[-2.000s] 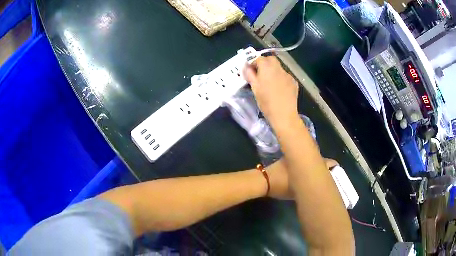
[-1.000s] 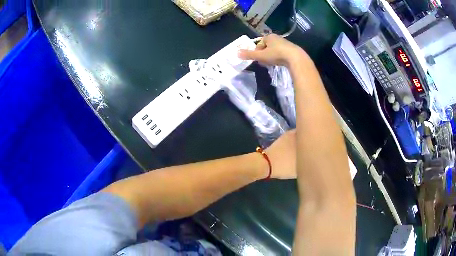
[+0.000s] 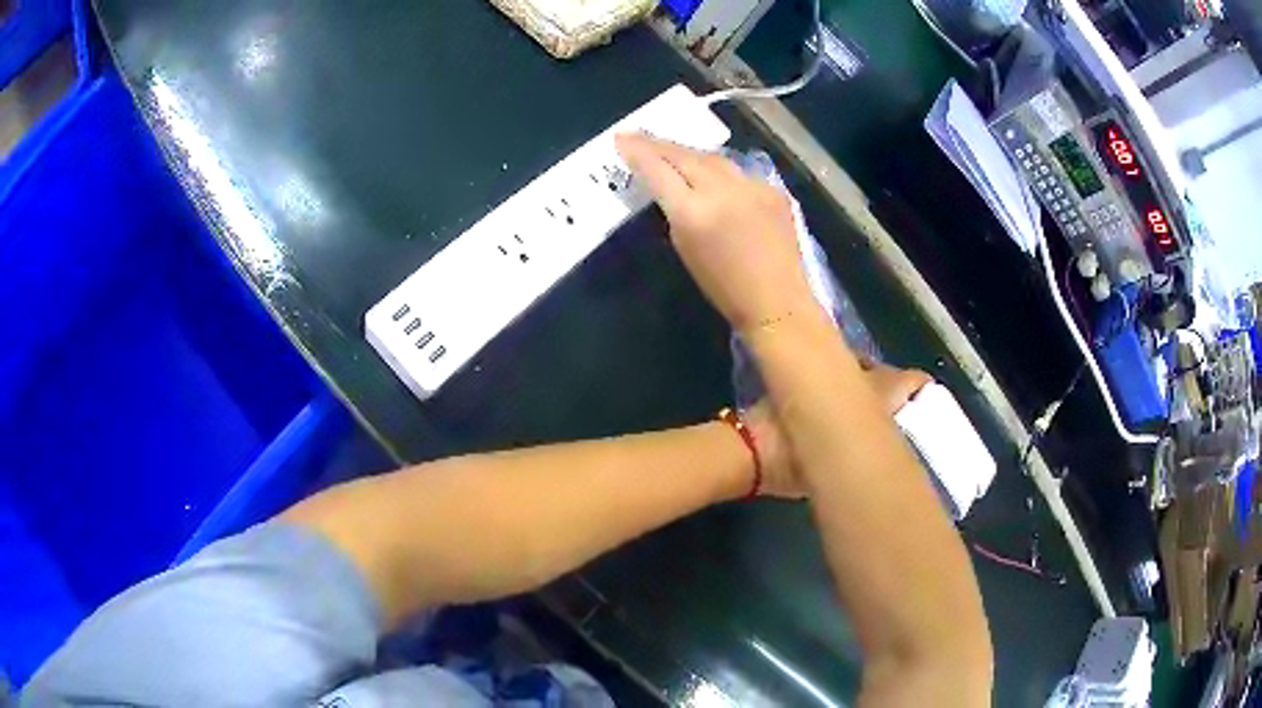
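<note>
A long white test power strip (image 3: 478, 284) lies on the dark green bench, four USB slots at its near-left end. My right hand (image 3: 713, 221) is over its upper outlets, fingertips down at the face; whether they grip a plug is hidden. Clear bagged cord (image 3: 817, 263) lies beside and partly under my right forearm. My left hand (image 3: 796, 443) reaches under that forearm, mostly hidden by it. Its fingers show at the upper left end of a white socket unit (image 3: 948, 450) and hold it.
A blue bin (image 3: 139, 387) is below the left bench edge. A worn yellowish pad (image 3: 574, 17) is at the top. A grey meter (image 3: 1073, 173) and papers (image 3: 983, 159) are at right. A thin red lead (image 3: 1017, 560) and white units (image 3: 1114, 657) are at lower right.
My right hand has moved from the strip's cord end down its face. The bagged cord across the strip's middle is gone from there. More of the white unit shows beyond my right forearm.
</note>
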